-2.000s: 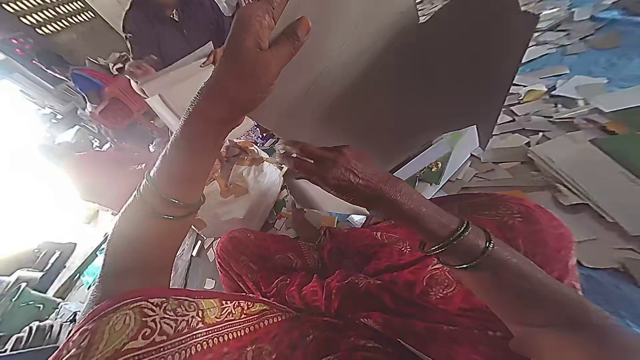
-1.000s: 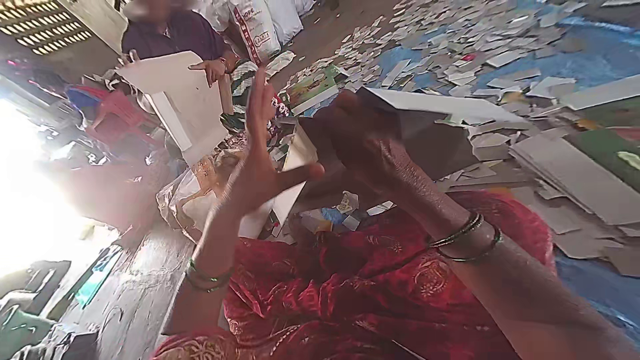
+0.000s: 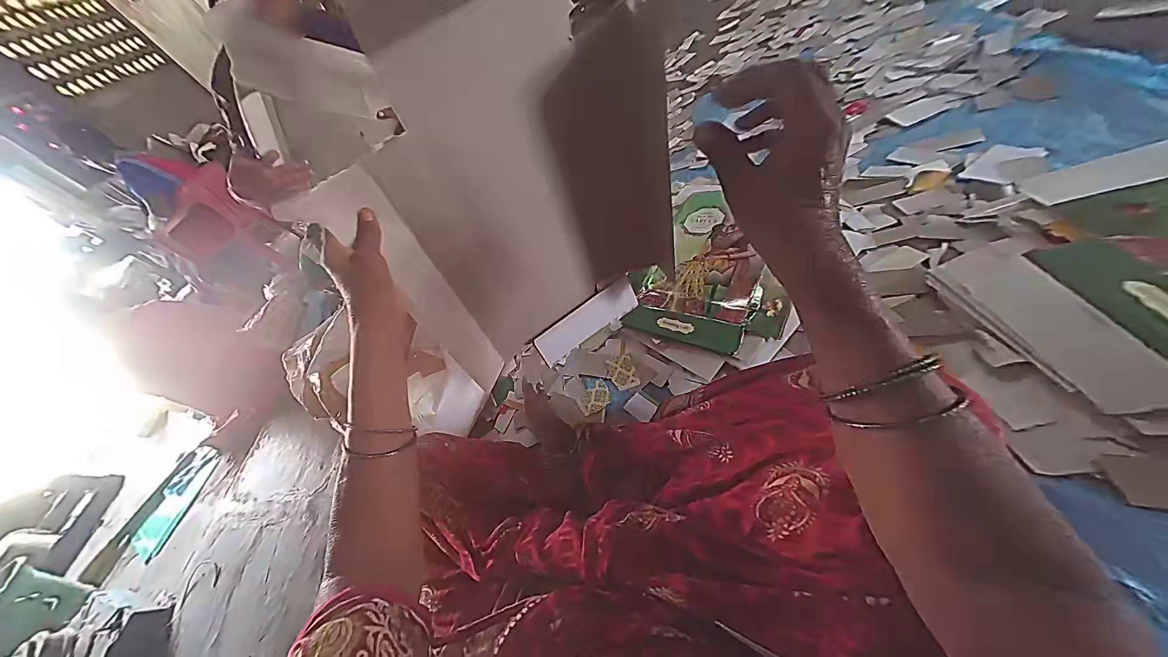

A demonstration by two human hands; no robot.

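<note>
A large folded cardboard sheet [image 3: 474, 173], pale with a dark shaded face at its right, stands tilted between my hands. My left hand [image 3: 360, 265] is at its lower left flap, thumb raised; its fingers are partly hidden, so a grip cannot be made out. To the right of the sheet, my right hand [image 3: 776, 128] is raised with curled fingers and a gap between them and the thumb, nothing visible inside. Below it lies a green printed carton [image 3: 684, 328] with pictures on it. Small card scraps [image 3: 620, 374] lie just beyond my red patterned clothing.
Card scraps [image 3: 912, 100] spread over a blue sheet [image 3: 1086, 100] at the right. Flat cardboard pieces [image 3: 1022, 319] are stacked by my right forearm. Another person's hand [image 3: 269, 178] is at the upper left, near a pink plastic chair [image 3: 214, 210]. Strong glare covers the left edge.
My hands have moved apart since one second ago, the right one away from the dark cardboard it was at. The large sheet now stands higher between them, and the green carton has come into view.
</note>
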